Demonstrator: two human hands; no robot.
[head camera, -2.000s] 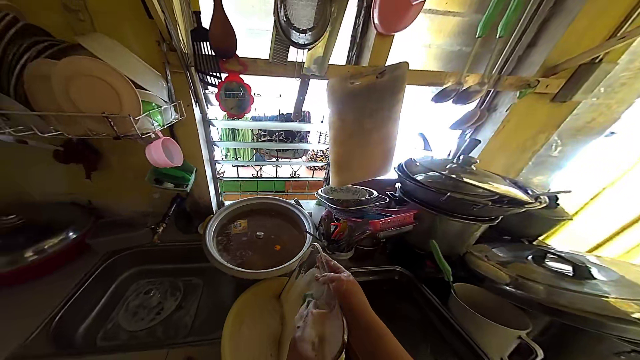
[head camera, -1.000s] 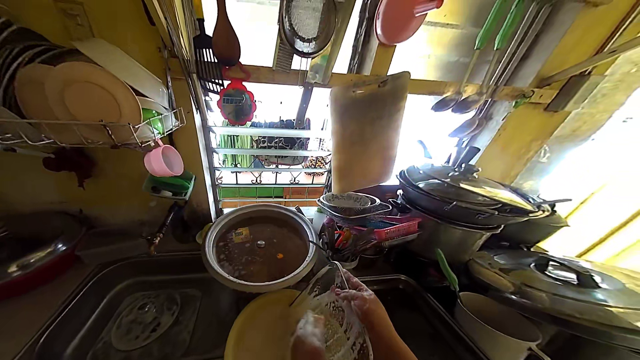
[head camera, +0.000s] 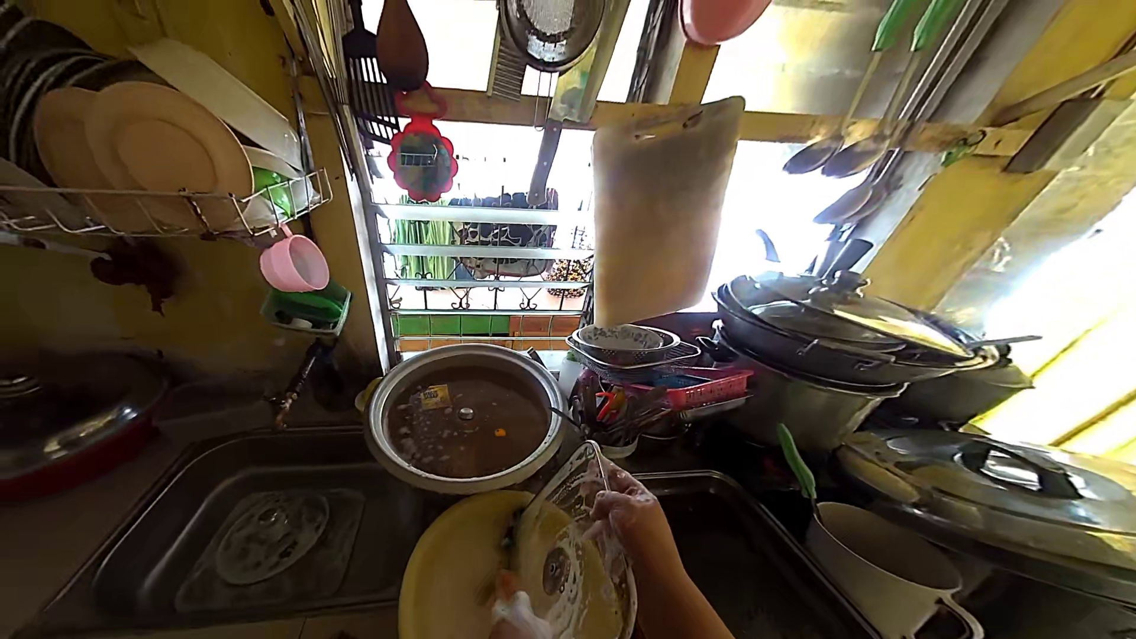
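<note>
My right hand (head camera: 626, 510), wet with suds, grips the upper edge of a clear, soapy, round item (head camera: 572, 568), which looks like a glass pot lid. It is tilted over a yellow basin (head camera: 444, 568). My left hand (head camera: 516, 614) shows only in part at the bottom, with foam on its fingers beside the clear item. A small dark thing (head camera: 509, 537) lies near those fingers; whether the hand holds it is unclear. Behind the basin stands a round pot (head camera: 380, 444) of brownish water, with a yellow packet-like piece (head camera: 435, 397) in it.
At left, a steel sink (head camera: 124, 541) holds a soapy clear round thing (head camera: 273, 537). To the right are a dark tray or basin (head camera: 754, 506), a white pot (head camera: 879, 555) with a green-handled utensil (head camera: 796, 461), and stacked lidded pans (head camera: 816, 333). Cutlery (head camera: 612, 413) stands behind my right hand.
The clear item has turned so that more of its round face shows. My left hand has moved lower in view, away from the item's middle. My right hand keeps hold of the edge.
</note>
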